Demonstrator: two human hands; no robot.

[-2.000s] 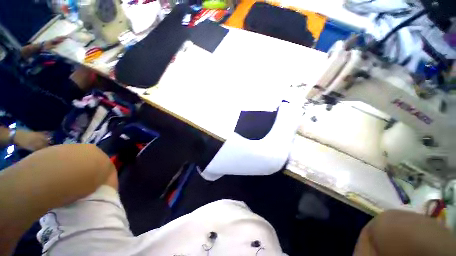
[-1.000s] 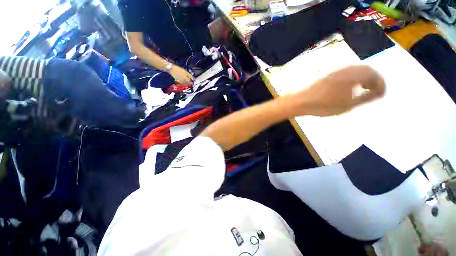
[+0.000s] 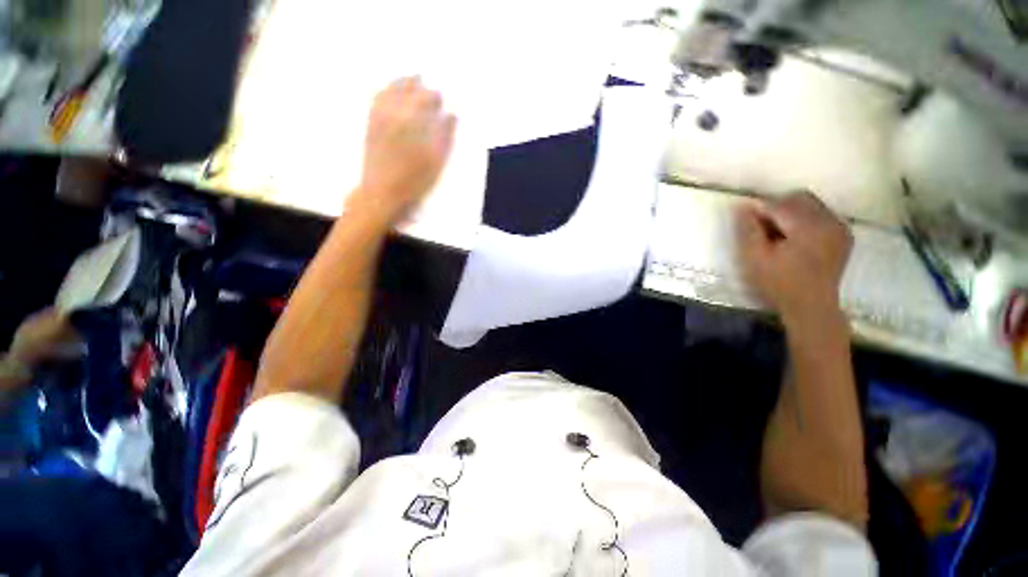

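Observation:
A white fabric panel lies under the machine's needle area and hangs over the table's front edge. A dark fabric piece lies against its curved edge. My left hand is over the white table left of the dark piece, fingers curled, touching neither piece. My right hand is curled above the table's front part, right of the white panel. Both hands are blurred, and I cannot tell if anything small is inside either.
The cream sewing machine stands at upper right. Snips lie on the table near it. A long dark cut piece lies at upper left. Another person's hand is at far left, near a red-edged container. A blue-edged container is at lower right.
The view has swung back to the right. My left hand, earlier stretched out over the table, is now bent nearer the dark piece. My right hand has come fully into view. The panels look unmoved.

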